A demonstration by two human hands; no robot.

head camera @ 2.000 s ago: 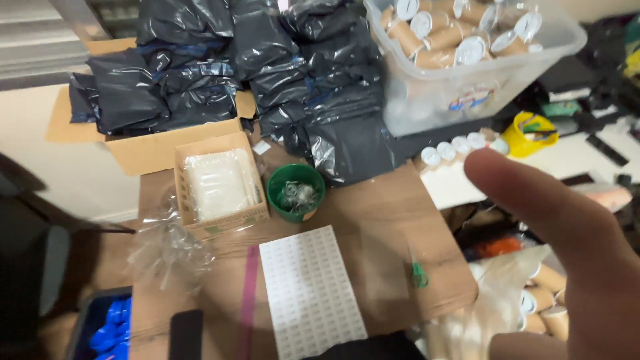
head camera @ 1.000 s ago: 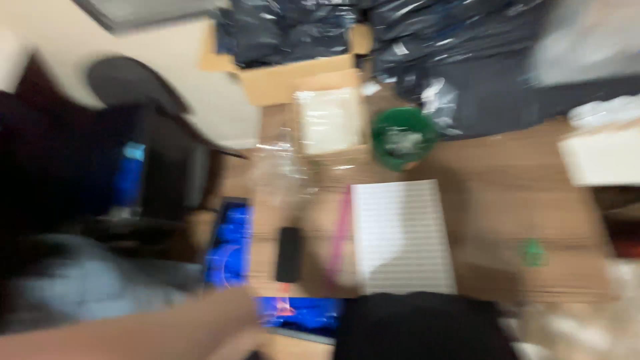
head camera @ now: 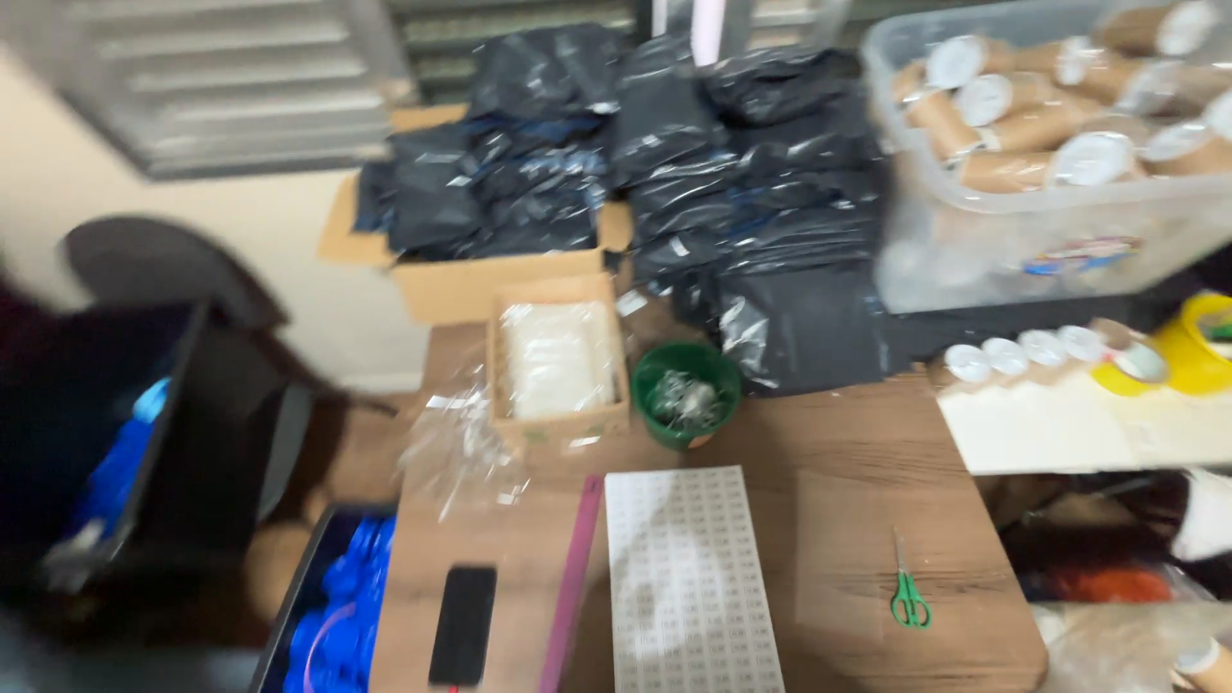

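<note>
Neither of my hands shows in the view now. On the wooden table lies a white sheet of small printed labels (head camera: 688,577), with a magenta strip (head camera: 575,587) along its left side. A black phone (head camera: 463,626) rests farther left. Green-handled scissors (head camera: 908,597) lie to the right. Behind the sheet stands a green tub (head camera: 685,397) holding small clear and metallic-looking pieces. Beside it, a shallow cardboard box (head camera: 560,423) contains clear plastic sleeves (head camera: 561,361). Crumpled clear plastic (head camera: 469,443) lies at the table's left edge.
Dark plastic-wrapped packages (head camera: 799,322) are piled at the back, some in a cardboard carton (head camera: 500,284). A clear bin (head camera: 1039,241) of cardboard tubes stands back right, above a white surface (head camera: 1078,423) with a yellow container (head camera: 1193,342). A dark crate (head camera: 313,587) with blue items sits left.
The hand seen at the right two seconds ago and the forearm at the lower left one second ago are out of view. The view swung left and came back.
</note>
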